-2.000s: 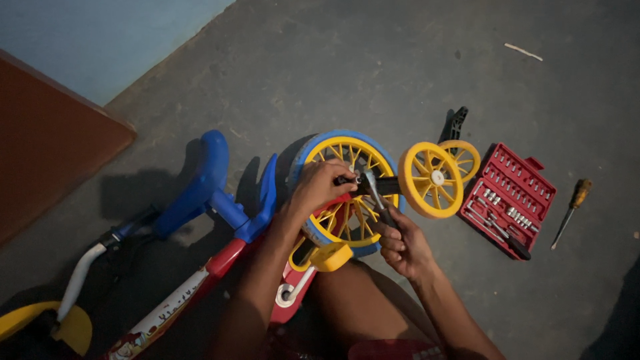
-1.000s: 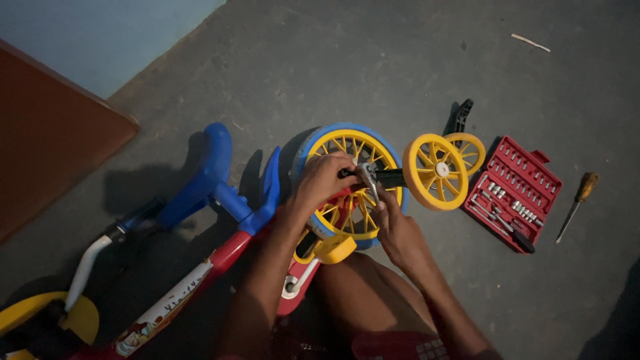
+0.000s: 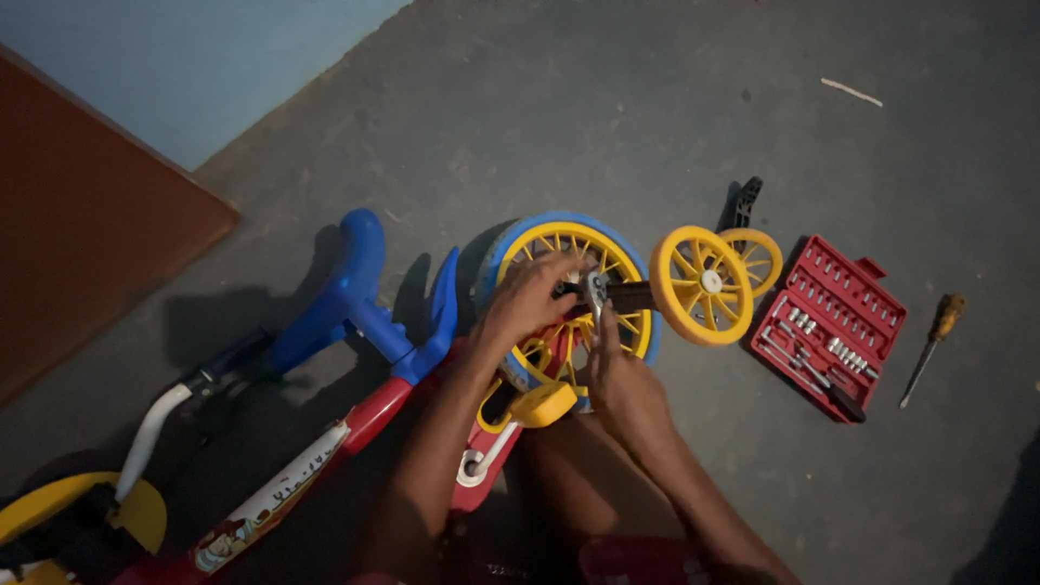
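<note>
A child's bicycle lies on its side, its blue-tyred wheel with yellow spokes (image 3: 569,223) in front of me. My right hand (image 3: 626,386) grips a ratchet wrench (image 3: 597,288), whose head sits at the wheel's axle; the handle is mostly hidden by the fingers. My left hand (image 3: 532,301) is at the hub beside the ratchet head, fingers curled near a small black part; what they hold cannot be told. A black bracket (image 3: 634,296) runs from the axle to a yellow training wheel (image 3: 703,284). Below the hands is a yellow pedal (image 3: 544,405) on a white crank.
A second training wheel (image 3: 764,260) with a black bracket (image 3: 746,203) lies behind the first. Right of them are an open red socket set case (image 3: 829,325) and a screwdriver (image 3: 934,349). The blue saddle (image 3: 361,252) and red frame tube (image 3: 378,418) extend left, near the wall.
The ratchet's handle has swung from slanting down to the right to pointing nearly straight down. My right hand has moved with it, toward the left.
</note>
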